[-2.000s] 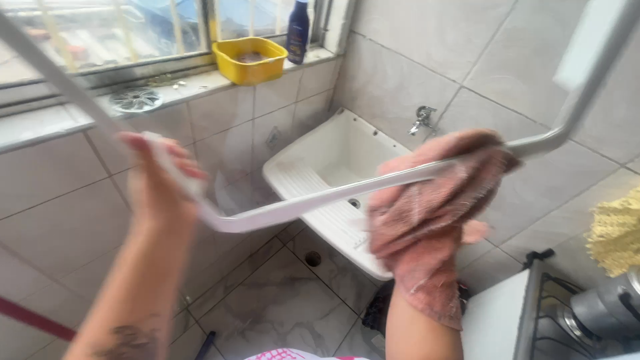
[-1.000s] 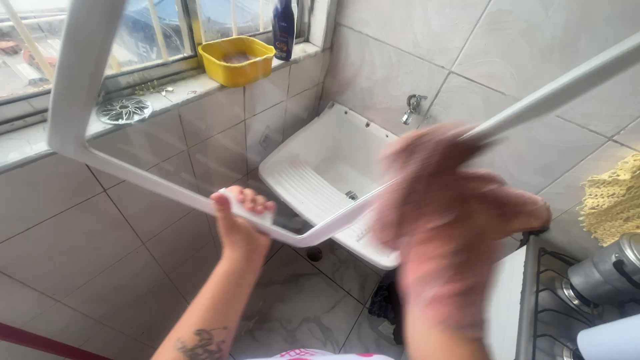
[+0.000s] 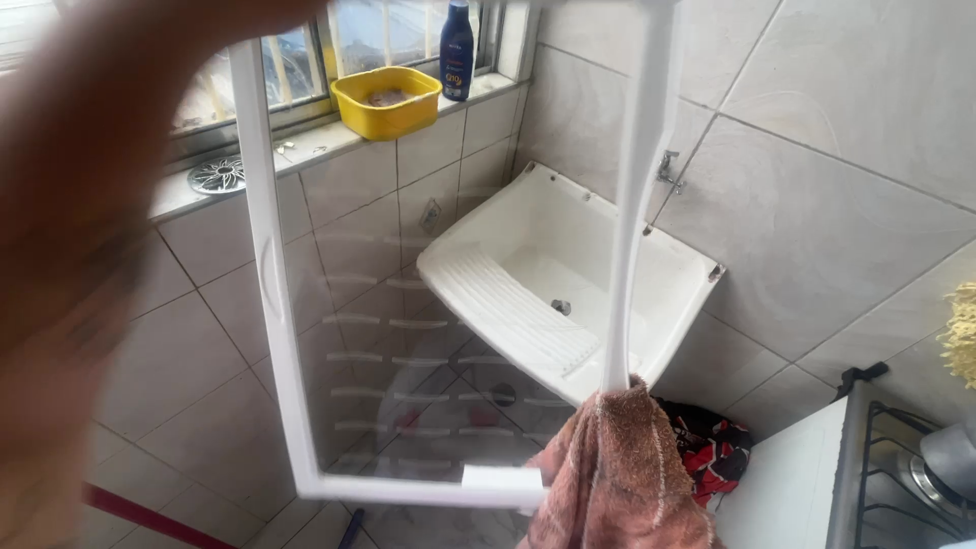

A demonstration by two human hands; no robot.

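Observation:
A clear refrigerator shelf with a white plastic frame (image 3: 278,305) is held up before me, its long sides running down the view. My left hand (image 3: 229,27), blurred and very near the camera, grips its upper left end; the fingertips are cut off by the top edge. My right hand (image 3: 610,473) is hidden under a reddish-brown terry cloth (image 3: 621,465), which wraps the frame's lower right corner. Through and behind the shelf a white laundry sink (image 3: 549,267) with a ribbed washboard shows against the tiled wall.
A yellow plastic tub (image 3: 389,114), a dark blue Nivea bottle (image 3: 456,53) and a round metal drain cover (image 3: 219,176) rest on the windowsill. A tap (image 3: 669,169) juts from the wall. At right stand a gas stove (image 3: 877,473) and a metal pot (image 3: 949,457); dark and red fabric (image 3: 713,450) lies beside it.
The shelf has turned from slanting across the view to standing nearly upright. My left hand has moved up toward the camera. The cloth-covered right hand has moved down to the lower corner.

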